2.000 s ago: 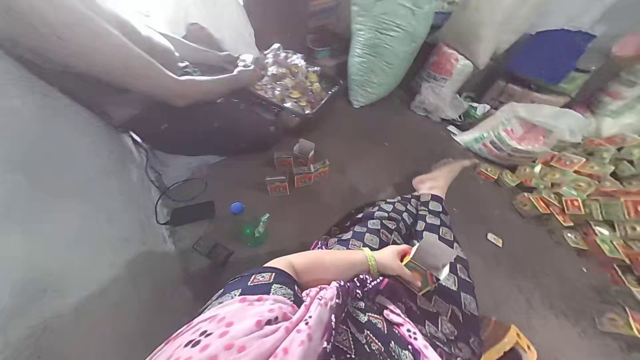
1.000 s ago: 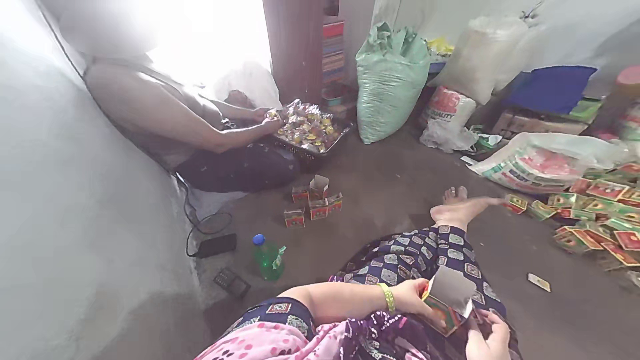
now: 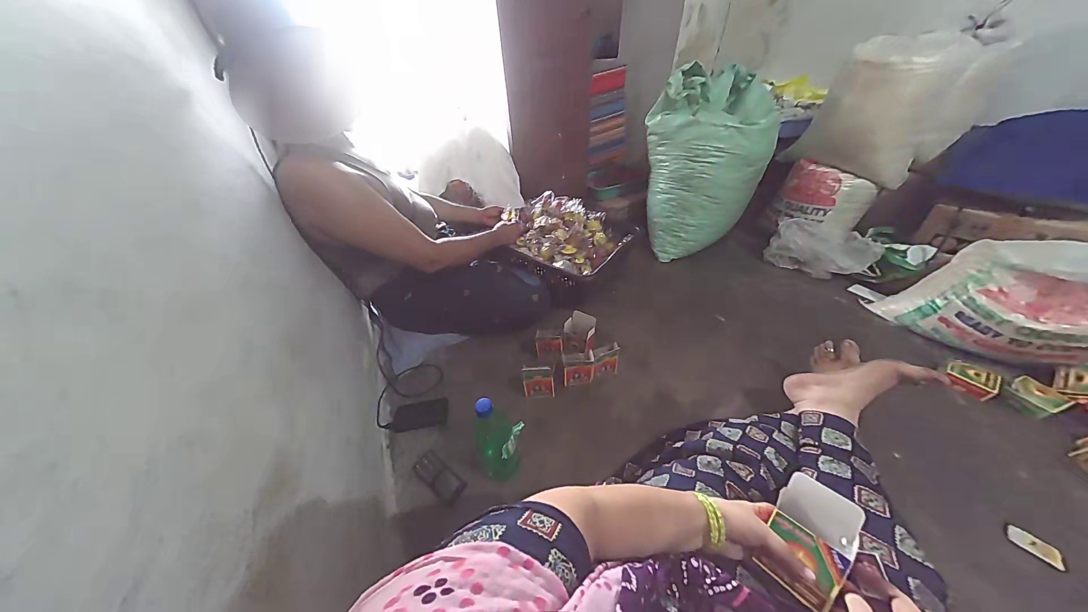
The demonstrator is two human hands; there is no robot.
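A small printed cardboard box (image 3: 803, 552) with its white flap raised is gripped by my left hand (image 3: 752, 535), which wears yellow-green bangles. At the bottom edge of the view, the fingers of my right hand (image 3: 875, 595) are at the box's lower right side; that hand is partly cut off. Both hands are over my patterned trousers. On the floor ahead, several similar small boxes (image 3: 579, 367) stand in a group, one with its flap up. More printed boxes (image 3: 973, 380) lie at the right, beyond my bare foot.
A seated person (image 3: 382, 212) handles wrapped packets (image 3: 565, 234) in a black crate (image 3: 595, 276) by the doorway. A green bottle (image 3: 495, 442), a black adapter (image 3: 416, 415) and a dark flat object (image 3: 439, 478) are near the left wall. Full sacks (image 3: 710, 170) line the back.
My right hand, not visible two seconds ago, came to the box between then and one second ago, and stays there. The view has swung upward and toward the left.
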